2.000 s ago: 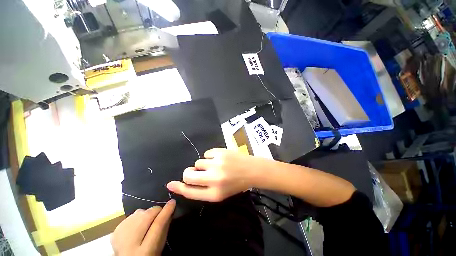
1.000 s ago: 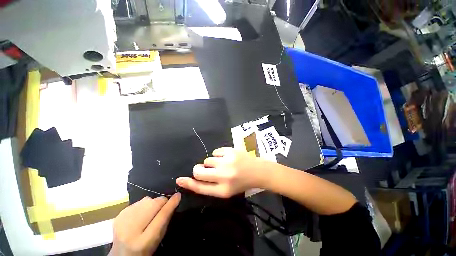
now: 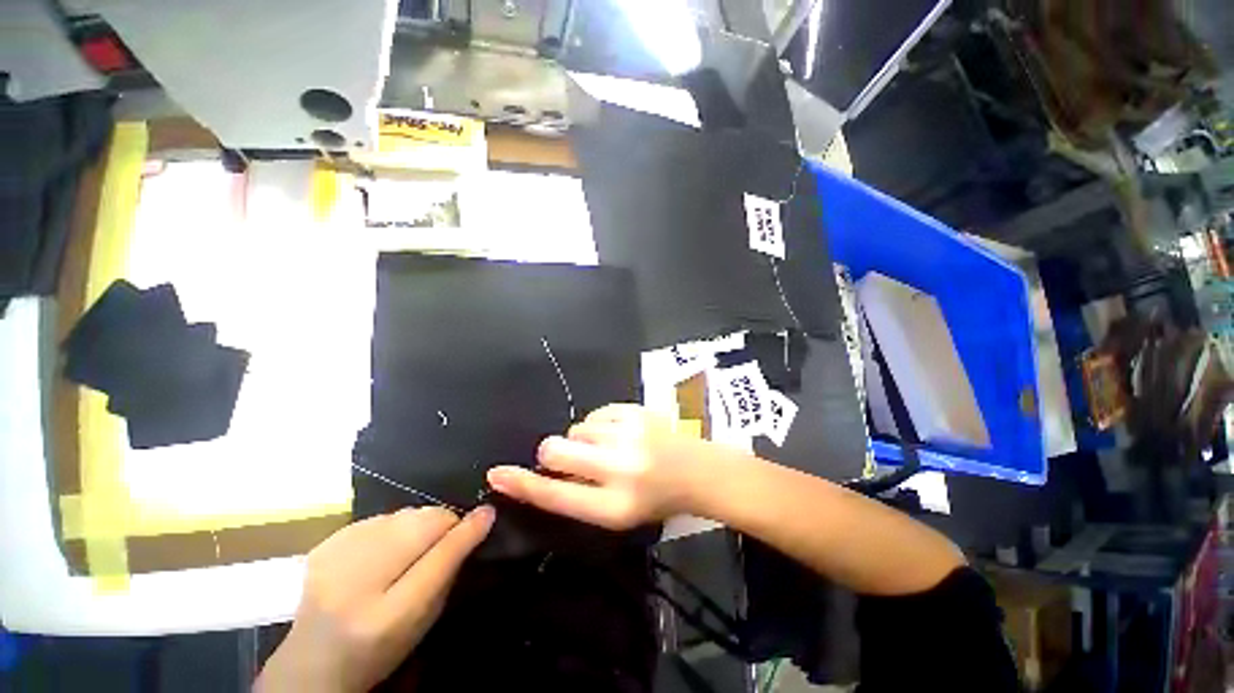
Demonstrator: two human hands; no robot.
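A black fabric panel (image 3: 501, 325) lies flat in front of me, its left part over the white board (image 3: 291, 339) edged with yellow tape. White thread tails (image 3: 559, 375) lie on it, one running from its left edge to my left fingertips. My left hand (image 3: 386, 575) is at the panel's near edge, thumb and forefinger pinched on the fabric. My right hand (image 3: 616, 471) rests on the panel just right of it, fingers curled, fingertips almost touching the left ones. What lies under the right fingers is hidden.
Small black fabric pieces (image 3: 163, 363) lie fanned at left. The white machine head (image 3: 257, 68) is at upper left. White labels (image 3: 738, 404) lie right of the panel. Stacked black panels (image 3: 690, 203) with one label are behind. A blue bin (image 3: 934, 257) stands at right.
The camera view has turned, so the scene sits differently in the frame. My hands stay together at the panel's near edge, with only slight finger movement.
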